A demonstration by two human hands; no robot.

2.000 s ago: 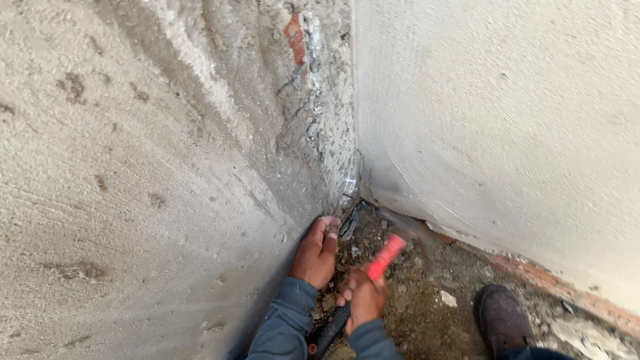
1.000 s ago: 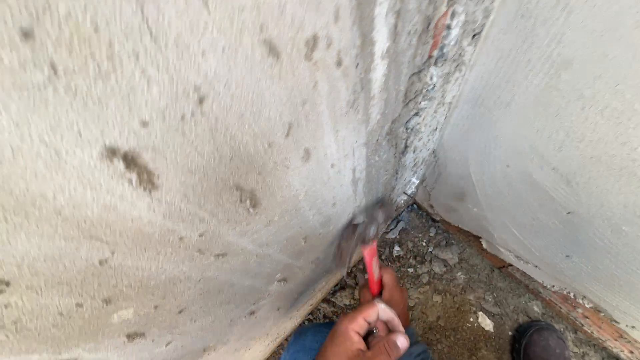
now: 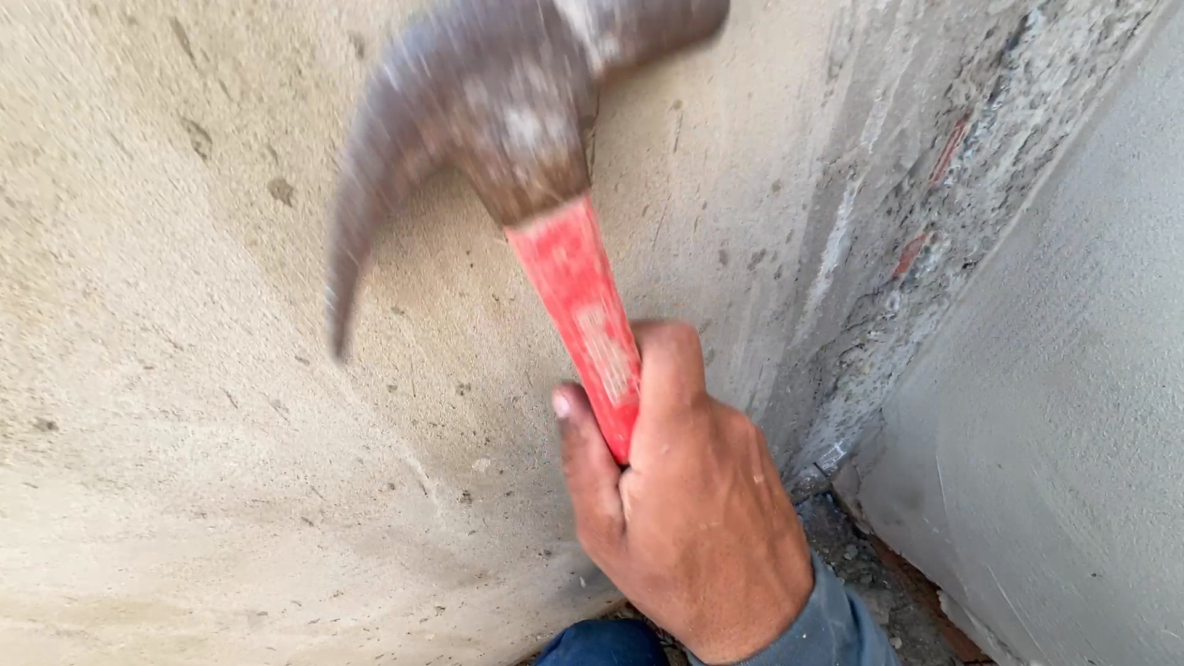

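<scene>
A claw hammer (image 3: 518, 111) with a red handle is raised close to the camera, its head blurred at the top of the view and the claw curving down to the left. My right hand (image 3: 694, 499) is closed around the handle, with the thumb on the left side. Behind the hammer stands a rough plastered wall (image 3: 444, 444). To the right runs a chipped strip of wall (image 3: 906, 268) with bits of red brick showing in it. My left hand is out of view.
A smoother grey wall (image 3: 1045, 407) meets the rough one in a corner at the right. Loose rubble (image 3: 842, 546) lies on the ground at the foot of that corner. A knee in blue cloth (image 3: 601, 645) shows at the bottom edge.
The hammer has come up from low by the corner and is now much closer to the camera. My left hand, seen near the corner two seconds ago, has left the view.
</scene>
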